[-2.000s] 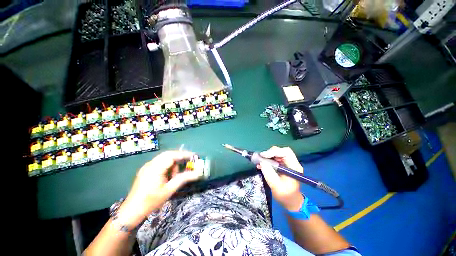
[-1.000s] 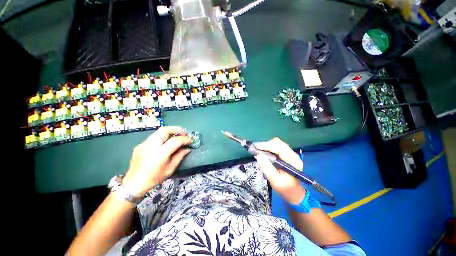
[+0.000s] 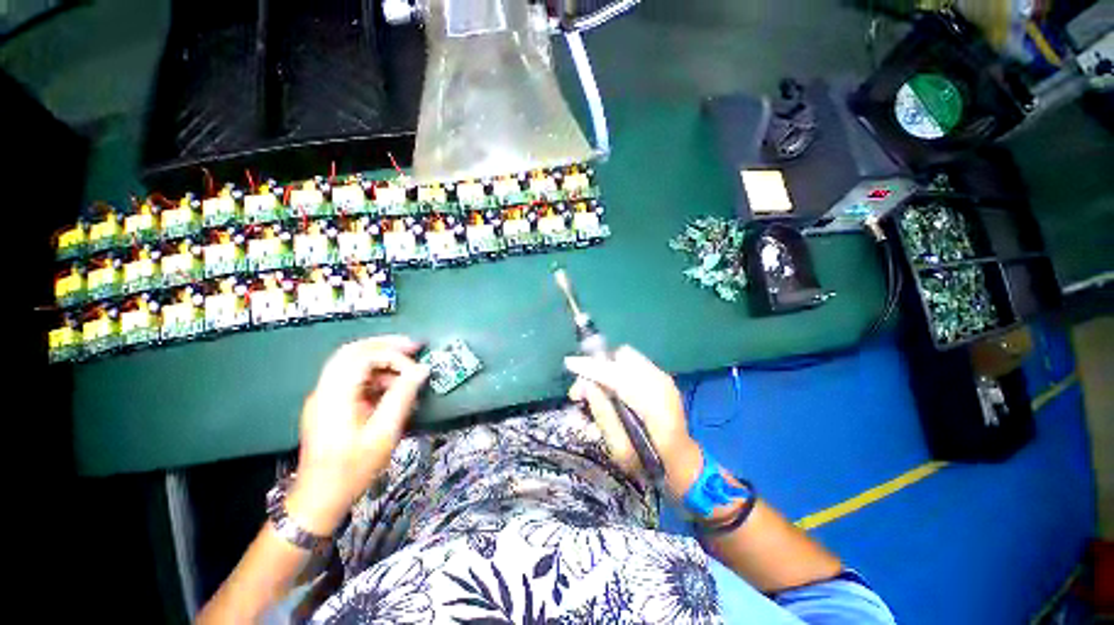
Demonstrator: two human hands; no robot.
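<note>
My left hand (image 3: 360,397) has its thumb and fingertips closed at the left edge of a small green circuit board (image 3: 453,365), just above or on the mat near the bench's front edge. No yellow block shows on this board. My right hand (image 3: 635,409) holds a soldering iron (image 3: 586,327) like a pen, its tip pointing up and away, to the right of the board and not touching it. Three rows of power boards (image 3: 257,252) with yellow-and-white blocks and red wires stand on the green mat (image 3: 244,409) beyond my left hand.
A clear fume hood (image 3: 495,110) hangs behind the rows, beside a black divided tray (image 3: 208,98). To the right are a loose pile of green boards (image 3: 711,254), a black cup (image 3: 782,271), the soldering station (image 3: 865,203), a fan (image 3: 928,106) and a tray with green boards (image 3: 955,299).
The board in my left hand has turned and now lies flatter, lower and slightly left. The iron has swung more upright, with my right hand moved left. The view has shifted down the bench.
</note>
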